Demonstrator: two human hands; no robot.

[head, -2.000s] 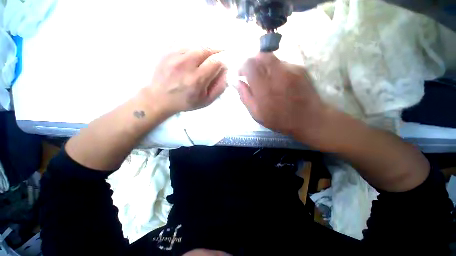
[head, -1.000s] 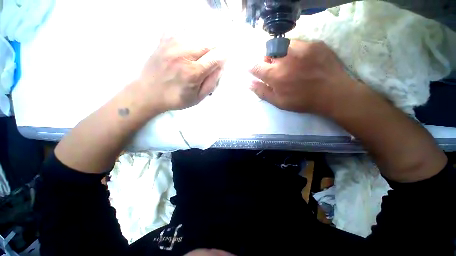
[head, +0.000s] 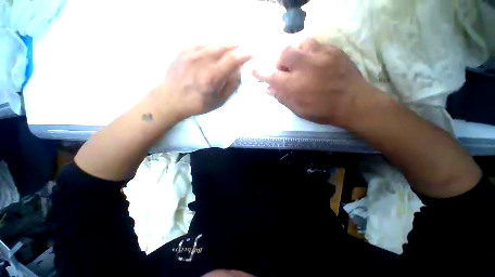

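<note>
A white garment panel, washed out by glare, lies on the white machine table [head: 97, 81] and reaches its front edge. My left hand [head: 206, 78] is bare, fingers curled, at the left of the bright area. My right hand [head: 315, 81] is bare and curled, close to its right, thumb and index finger pointing towards the left hand. Glare hides what lies between the fingertips, so I cannot tell what either hand grips. A grey knob [head: 294, 20] of the machine shows just above my right hand.
A cream lace fabric heap [head: 407, 48] lies right of the machine. A ruler strip [head: 282, 143] runs along the front edge. Pale fabric [head: 35, 21] lies at the far left. Cream bundles hang below the table, left [head: 161, 200] and right [head: 391, 205]. A dark object [head: 472, 100] lies at the right.
The view has shifted, so the machine head now mostly lies beyond the top edge. My right fingers have moved closer to my left hand since one second ago, and the right hand is more curled.
</note>
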